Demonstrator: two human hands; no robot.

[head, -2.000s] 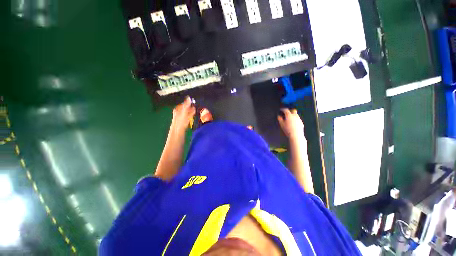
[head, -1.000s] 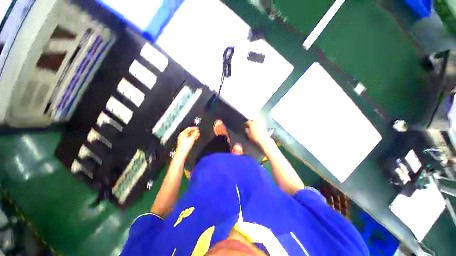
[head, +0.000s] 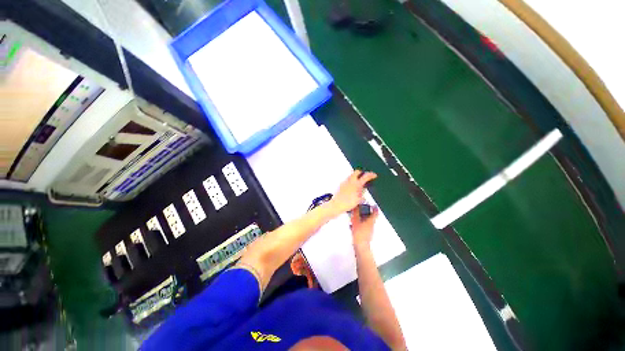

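A black power adapter [head: 366, 210] is at the fingers of my right hand [head: 363, 223], over the white work mat [head: 334, 257]. My left hand [head: 353, 190] reaches across the mat just above it, with the fingers spread toward the mat's far edge. Part of a black coiled cord [head: 320, 200] shows beside my left wrist; the rest is hidden under the hand and forearm.
A blue plastic tray [head: 279, 130] with a white lining stands beyond the mat. The black socket board [head: 257, 199] and the beige-grey tester [head: 127, 154] are at the left. A white divider strip [head: 498, 179] lies across the green belt. Another white mat [head: 438, 301] is at lower right.
The view has turned and moved toward the mats and blue tray. Both hands have moved from beside the board's near edge to over the white mat, and the adapter is now at my right fingers.
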